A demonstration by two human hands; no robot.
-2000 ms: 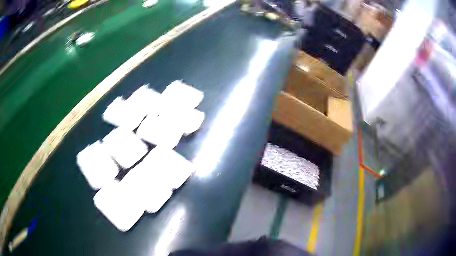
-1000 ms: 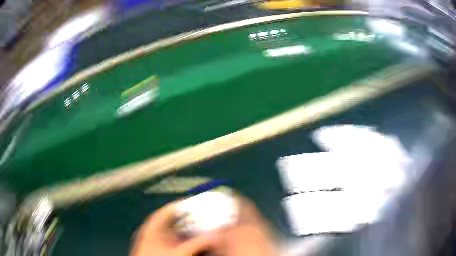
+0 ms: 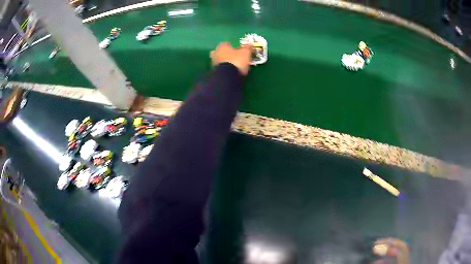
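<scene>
My left hand [image 3: 232, 55] reaches over the green belt, its fingers closed at the left edge of a white housing [image 3: 260, 50] with some components showing inside. The dark sleeve hides part of the edging strip and bench. At the bottom right, part of my right hand [image 3: 396, 251] shows, small and blurred, with a pale cover or part at its fingertips; its grip is unclear. Board-and-insert subassemblies [image 3: 101, 160] with white ends and red, yellow and black parts lie clustered on the dark bench at left, partly behind the sleeve.
The speckled edging strip [image 3: 315, 140] separates bench and belt. A grey post [image 3: 85, 51] stands at upper left. A cream stick with a blue end [image 3: 381, 182] lies on the bench. Another white-and-coloured assembly [image 3: 354, 61] is on the belt at right, with several more at upper left.
The view has swung left from the white housings to the subassemblies. One hand was low over the bench with a white part; now my left arm stretches across to the belt.
</scene>
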